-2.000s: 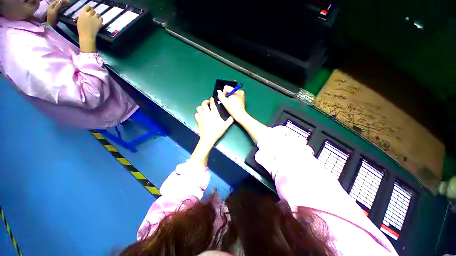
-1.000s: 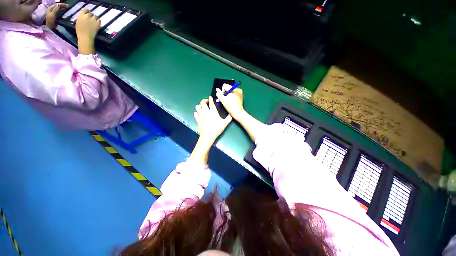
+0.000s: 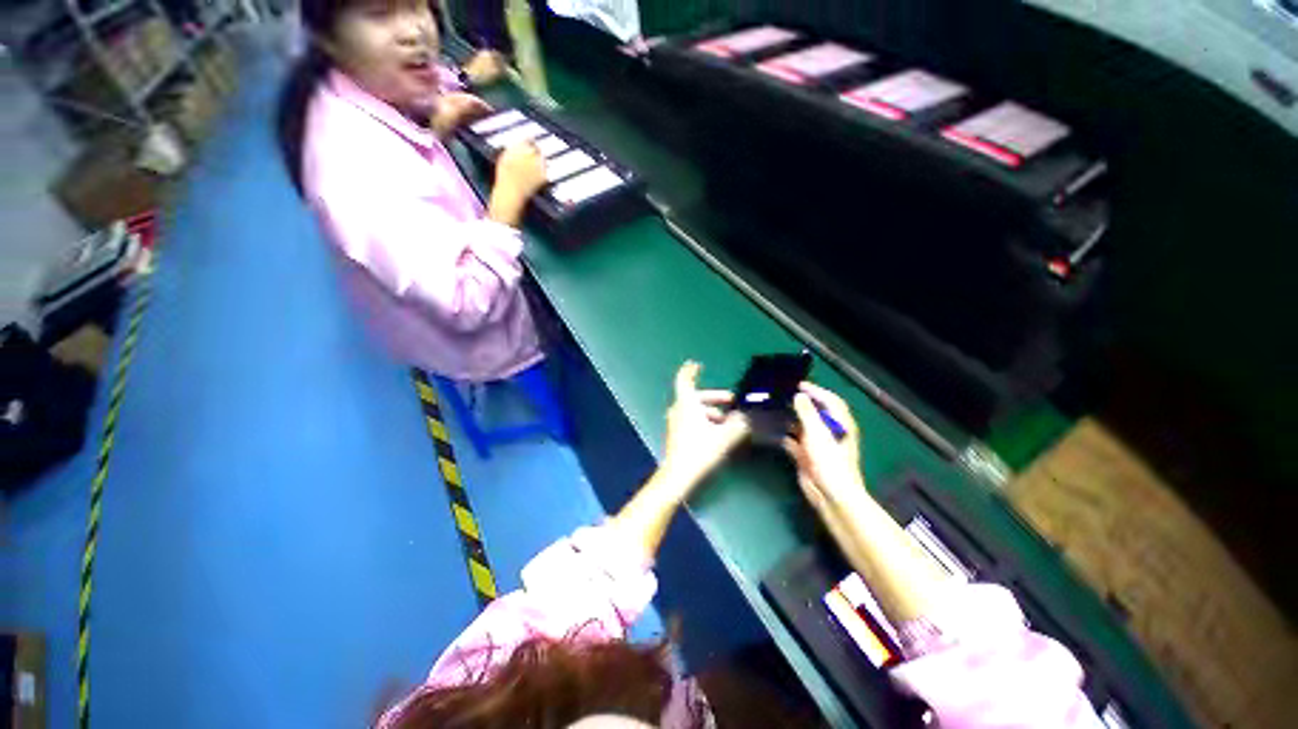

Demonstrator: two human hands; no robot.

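A dark smartphone (image 3: 773,390) with a small bright spot is tilted up a little over the green mat (image 3: 641,316). My left hand (image 3: 700,430) is at its left edge, thumb and fingers apart around the lower corner. My right hand (image 3: 826,442) grips its right edge and also holds a blue pen (image 3: 831,423). A foam phone tray (image 3: 800,587) lies under my right forearm. Parts of its lit phones (image 3: 863,618) show; my sleeve hides the rest.
A seated person in a pink smock (image 3: 413,228) works at another tray (image 3: 587,225) on the left. Stacked black trays (image 3: 911,214) with lit phones stand behind the mat. A brown board (image 3: 1139,520) is at the right. A blue stool (image 3: 510,410) and floor tape are below.
The view has swung up and left, showing more of the neighbour and the stacked trays. The phone has gone from flat under my hands to tilted up between them. The pen remains in my right hand.
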